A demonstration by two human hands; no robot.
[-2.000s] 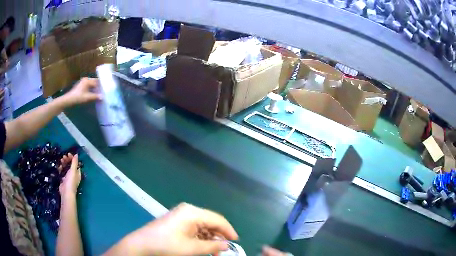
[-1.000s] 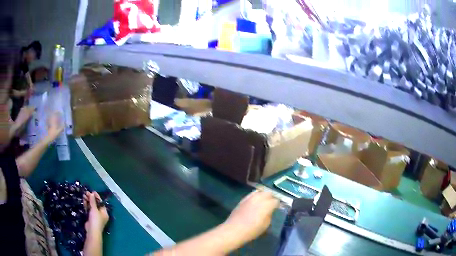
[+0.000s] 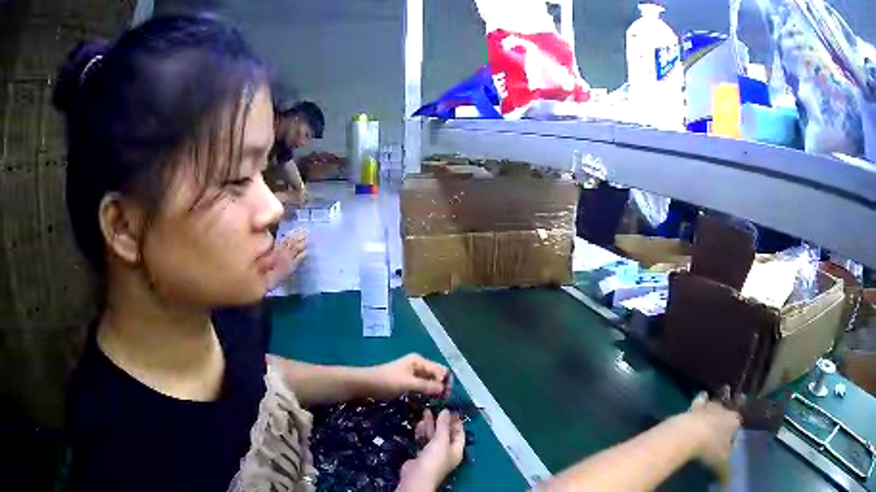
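My left hand (image 3: 713, 430) reaches in from the bottom edge over the dark green belt at the lower right, palm down and blurred. Its fingers are at the near side of an upright retail box (image 3: 756, 465), whose dark flap stands up beside them. The box is blurred and cut off by the bottom edge; whether the fingers grip it or only touch it cannot be told. My right hand is not in view.
A neighbour in black (image 3: 182, 404) sits close at left, both hands over a heap of shiny black accessories (image 3: 360, 442). White boxes (image 3: 376, 298) stand beyond. Brown cartons (image 3: 490, 235) line the belt's far side. A metal frame (image 3: 831, 434) lies at right. A loaded shelf (image 3: 672, 144) runs overhead.
The view has swung left and up, bringing the neighbour into full view. My left hand has moved from above the belt to the box. My right hand, partly visible at first, is out of the picture.
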